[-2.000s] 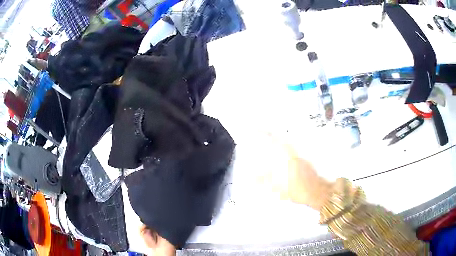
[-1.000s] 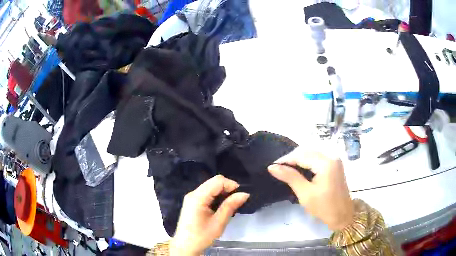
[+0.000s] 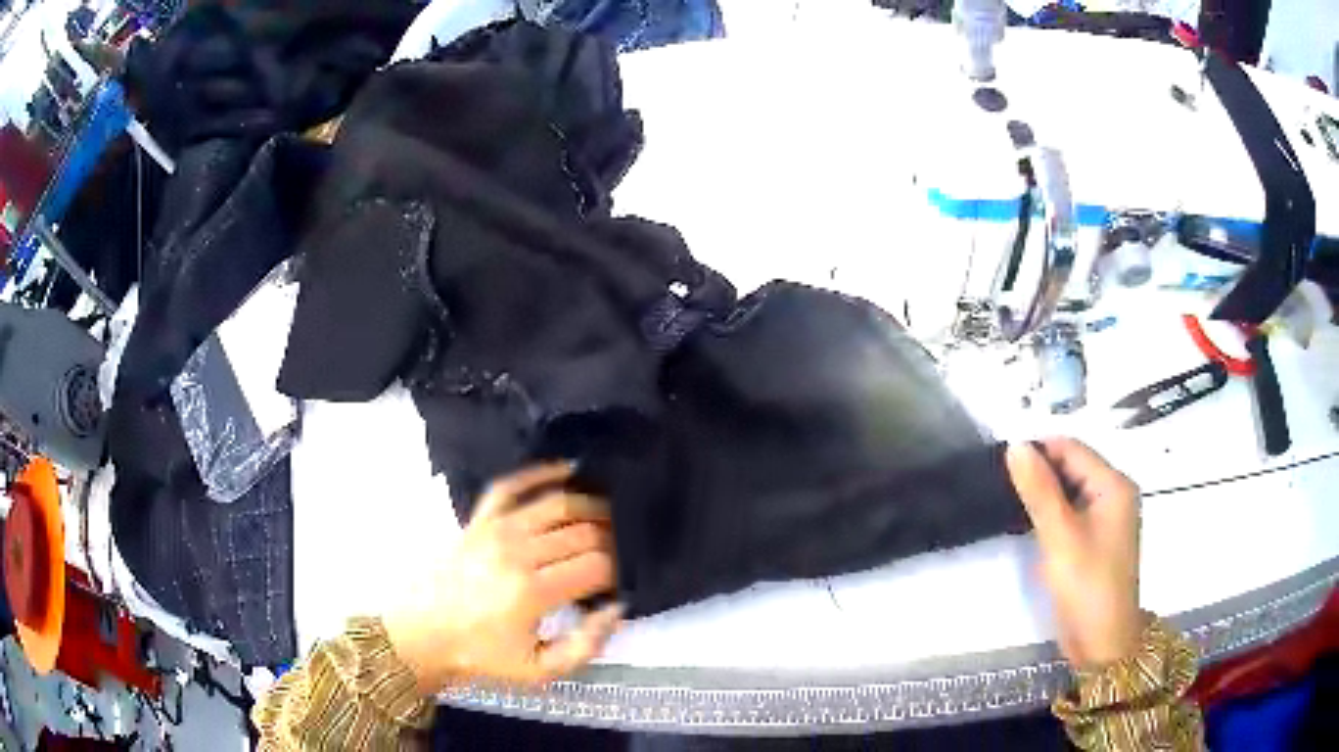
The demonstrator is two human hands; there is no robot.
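Observation:
A large black garment piece [image 3: 514, 294] lies rumpled on the white machine table, with speckled frayed seam edges at its left. Its lower right part is spread flat towards the right. My right hand [image 3: 1079, 536] pinches the right end of this part between thumb and fingers. My left hand [image 3: 529, 588] is at the lower edge of the cloth, blurred, with fingers bent over the fabric; something small and pale shows at its fingertips. Whether it grips the cloth is hard to tell.
The machine's needle area [image 3: 1057, 367] stands right of the cloth. Thread snips [image 3: 1175, 394], a black handle [image 3: 1269, 404] and an orange-red ring [image 3: 1216, 347] lie at right. A black strip [image 3: 1275, 176] hangs over the head. Checked cloth [image 3: 220, 558] and a plastic packet [image 3: 235, 426] lie left.
My right hand came in to the cloth and has since moved right, drawing its lower right part out flat. My left hand has shifted left and down a little. The view has shifted slightly.

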